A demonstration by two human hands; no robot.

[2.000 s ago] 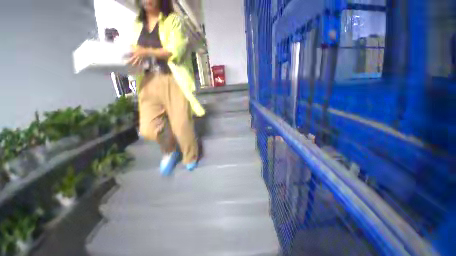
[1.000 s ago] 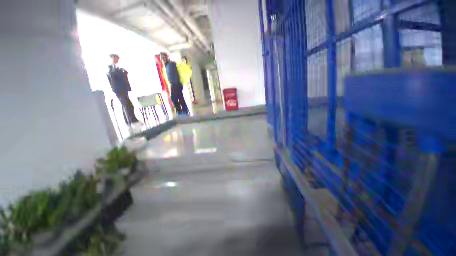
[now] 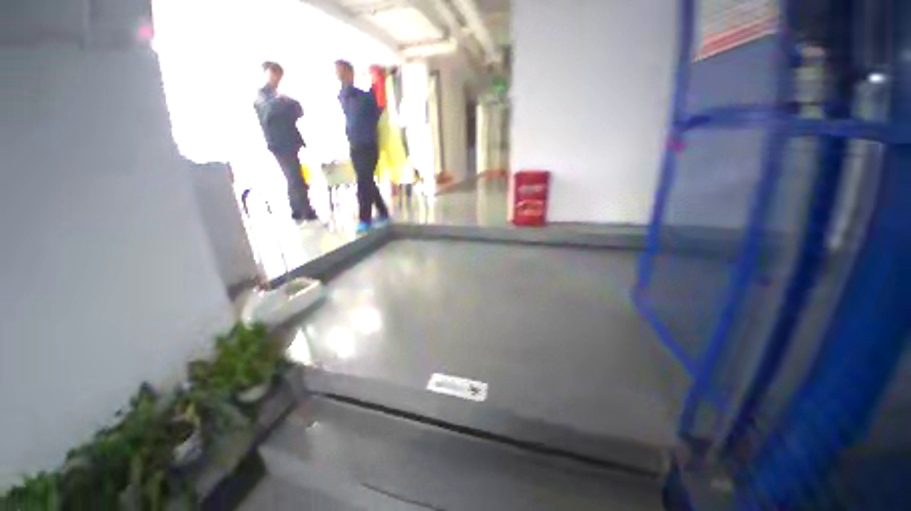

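Observation:
Neither of my hands is in the picture, and no held thing shows. Nearest in front of me is a grey step point(image 3: 450, 474), with a grey, shiny landing point(image 3: 539, 319) above it. A small white label point(image 3: 457, 387) lies at the landing's front edge. Potted green plants point(image 3: 130, 439) line the lower left beside the steps. The frame is blurred towards its rim.
A blue metal cage point(image 3: 739, 210) stands at the right. A red box point(image 3: 530, 198) stands by the white wall point(image 3: 599, 100). Two persons in dark clothes, one at left point(image 3: 285, 140) and another beside point(image 3: 364, 140), stand in bright light beyond the landing.
My view has moved forward up the grey steps to the landing. The person in yellow-green with a white object has left the view. The red box and the two standing persons look nearer.

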